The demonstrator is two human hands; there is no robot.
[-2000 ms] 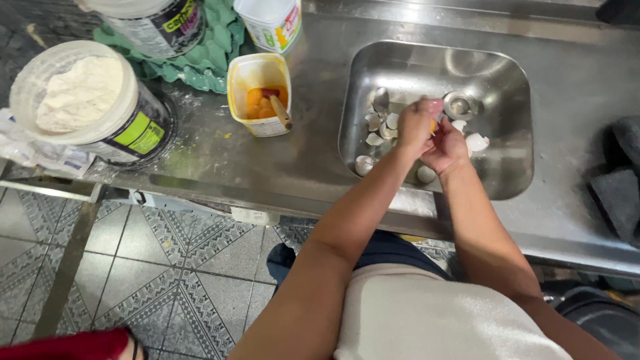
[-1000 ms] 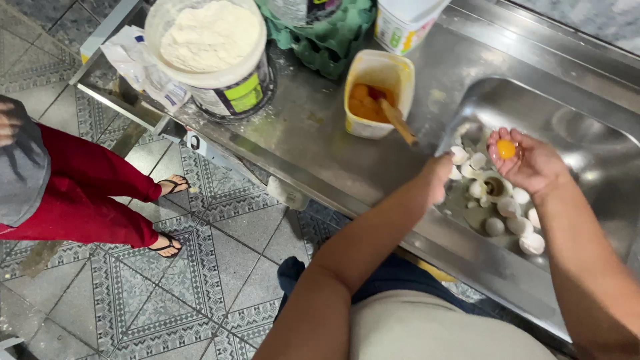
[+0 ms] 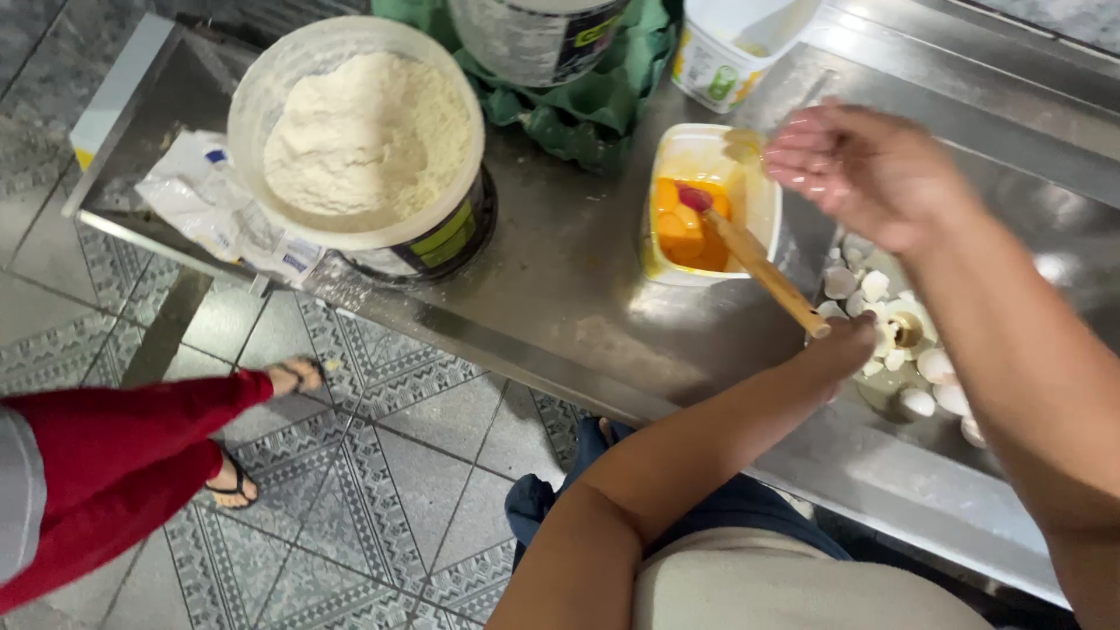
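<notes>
Wet and with its fingers apart, my right hand (image 3: 862, 171) is raised beside the right rim of a plastic tub (image 3: 770, 206) and holds nothing. Orange egg yolks (image 3: 687, 229) lie in that tub. A spatula with a red head and wooden handle (image 3: 766, 273) leans in it, its handle end over the counter. My left hand (image 3: 844, 350) is low over the sink's left edge, near the handle's end; its fingers are blurred and partly hidden. Below and between my hands, broken eggshells (image 3: 917, 402) lie in the steel sink (image 3: 1032, 262) around the drain.
A bucket of flour (image 3: 367, 140) stands on the steel counter (image 3: 560, 306) beside a crumpled white bag (image 3: 210, 201). Behind are a green egg tray (image 3: 569, 122) under another bucket (image 3: 534, 39) and a white tub (image 3: 735, 52). A person in red trousers (image 3: 131, 420) stands at left.
My right hand has moved from over the sink to the yolk tub; the yolk seen in it one second ago is gone from it. The view has swung left, and the other person's feet have shifted.
</notes>
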